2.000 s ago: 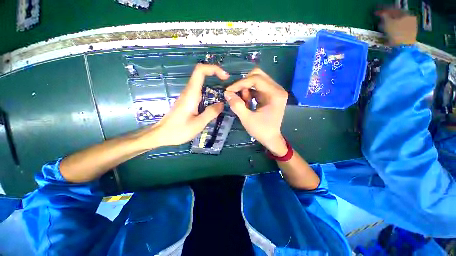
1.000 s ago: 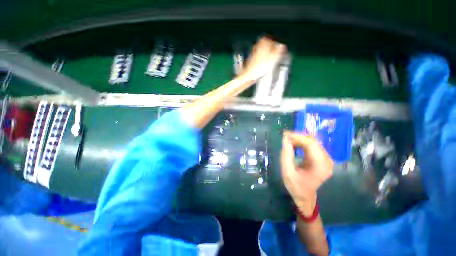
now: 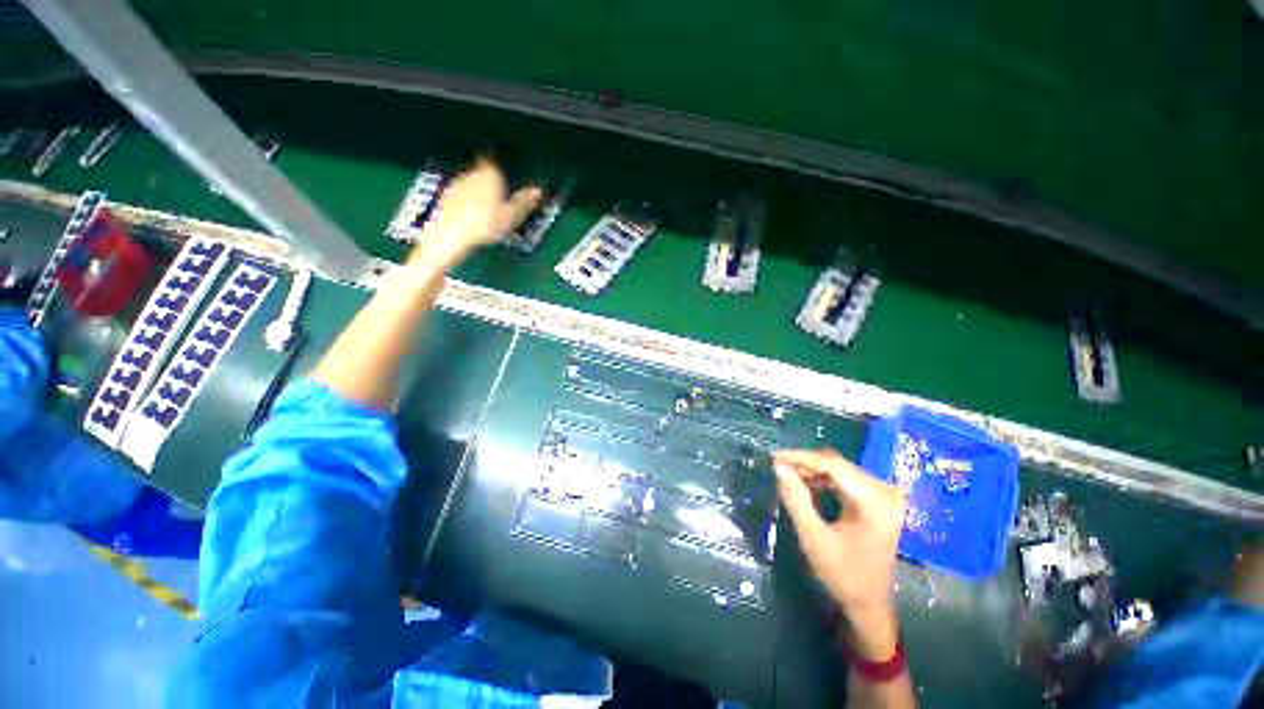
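My left hand (image 3: 478,215) is blurred, reaching over the green belt with its fingers spread. One notched rectangular unit (image 3: 419,205) lies at its left and another (image 3: 534,222) under its fingertips at the right; whether it touches either is unclear. My right hand (image 3: 848,533) hovers over the bench, thumb and forefinger pinched together. Any tiny part between its fingertips is too small to tell. Under it lies a clear, glossy gridded area (image 3: 652,485) with small shiny bits. The open blue bin (image 3: 957,499), with small silvery pieces, stands just right of this hand.
More notched units (image 3: 606,249) lie spaced along the belt, behind the whitish rail (image 3: 665,339). A grey post (image 3: 194,132) slants across the left. Strip panels (image 3: 208,346), a red container (image 3: 108,266) and a neighbour's sleeve are at left. A metal parts heap (image 3: 1067,561) and another sleeve are at right.
Two seconds ago both hands worked on a unit over the bench. My left hand has since gone to the belt and moved left along it. My right hand stays pinched; the view has turned.
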